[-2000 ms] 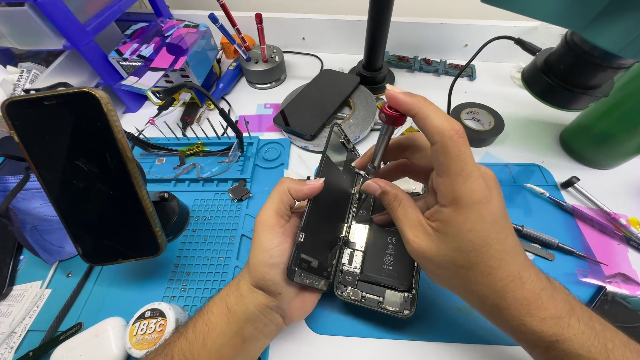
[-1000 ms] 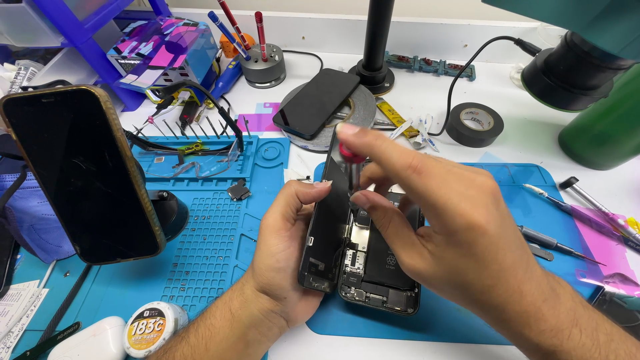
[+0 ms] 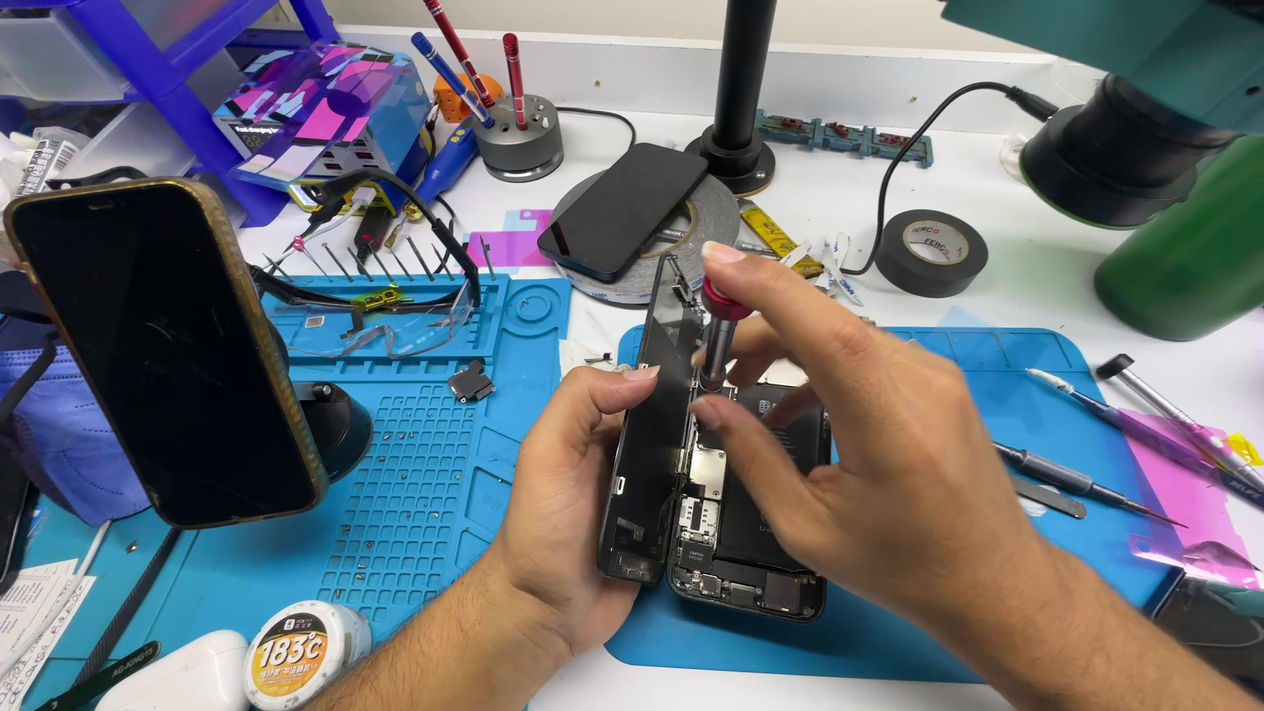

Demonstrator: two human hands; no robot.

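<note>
My left hand (image 3: 563, 484) grips the display assembly (image 3: 652, 444) of an opened smartphone, thumb over its edge, and holds it tilted up beside the body. My right hand (image 3: 839, 425) has a small precision screwdriver (image 3: 724, 331) with a red cap, upright between thumb and fingers, the index fingertip at its top. The driver's tip is hidden at the upper inside of the phone body (image 3: 741, 592). The black battery (image 3: 755, 513) shows in the body, partly behind my right hand. A small metal bracket (image 3: 471, 381) lies on the blue silicone mat to the left.
A phone on a stand (image 3: 163, 355) rises at the left. Another phone (image 3: 624, 212) rests on a tape roll behind my hands. Black tape (image 3: 931, 253), tweezers (image 3: 1049, 496) and a pen-like tool (image 3: 1081, 479) lie to the right. A solder paste tub (image 3: 306, 654) stands at the front left; a microscope head (image 3: 1116, 148) overhangs the upper right.
My right hand tilted the screwdriver and then brought it back nearer upright. The display in my left hand stands at a steeper tilt than two seconds ago.
</note>
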